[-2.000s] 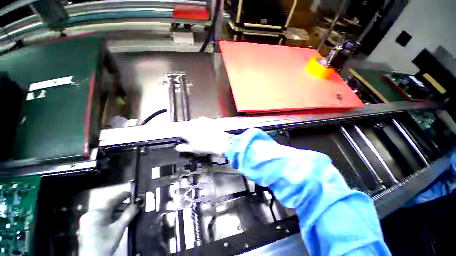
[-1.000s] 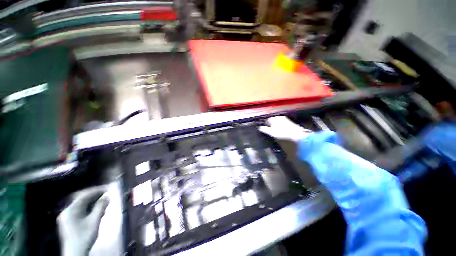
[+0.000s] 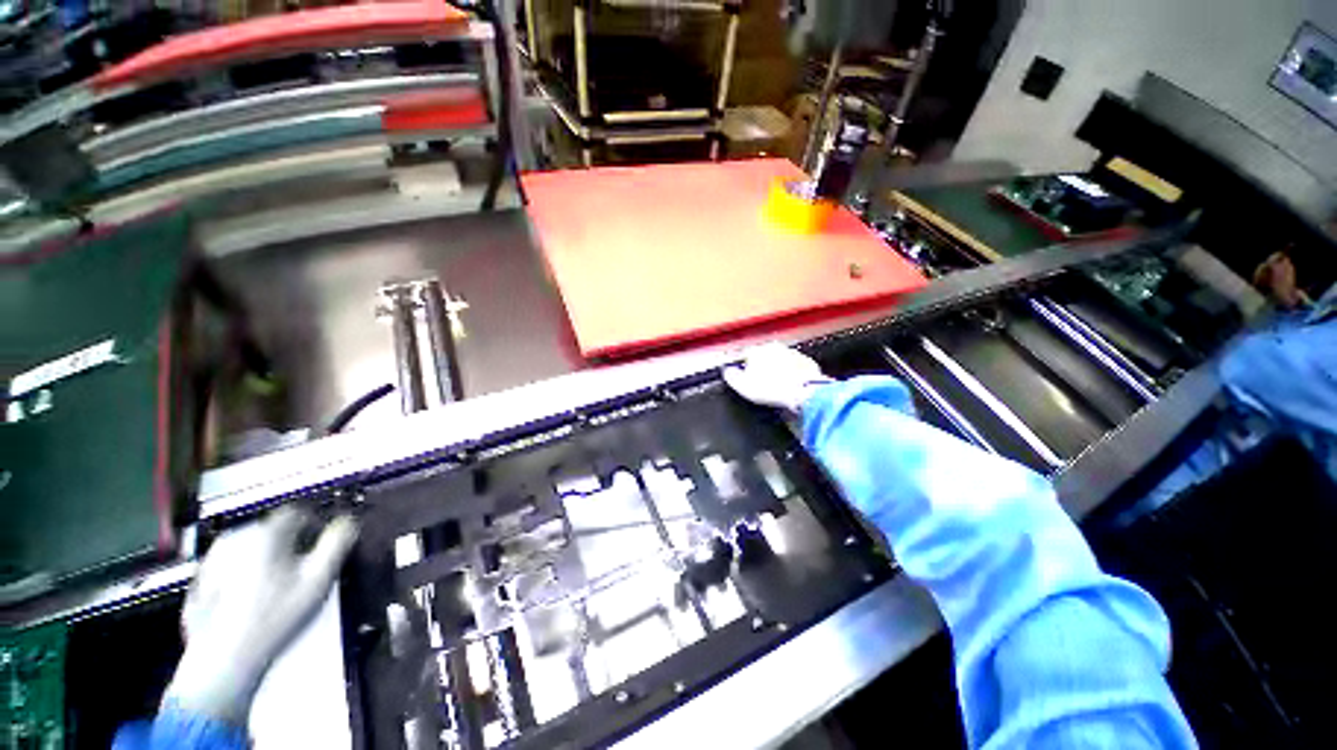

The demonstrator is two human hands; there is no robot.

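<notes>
An empty black carrier frame (image 3: 829, 550) with many cut-out windows lies on the conveyor in front of me. Bright metal shows through the windows. My gloved right hand (image 3: 777, 378) grips its far right corner, with the fingertips over the rim. My gloved left hand (image 3: 264, 593) is beside its far left corner, fingers slightly apart with nothing seen in them. Whether the left thumb touches the rim cannot be told.
Conveyor rails (image 3: 557, 399) run from lower left to upper right. A red sheet (image 3: 704, 242) with a yellow round holder (image 3: 799, 205) lies beyond. A green box-like surface (image 3: 88, 396) is at left. A green circuit board (image 3: 32, 681) shows at lower left. A blue-sleeved person (image 3: 1290, 374) is at right.
The carrier now shows whole, with my right hand at its far right corner instead of over its far side. My left hand has moved from the left side to the far left corner. The view has shifted.
</notes>
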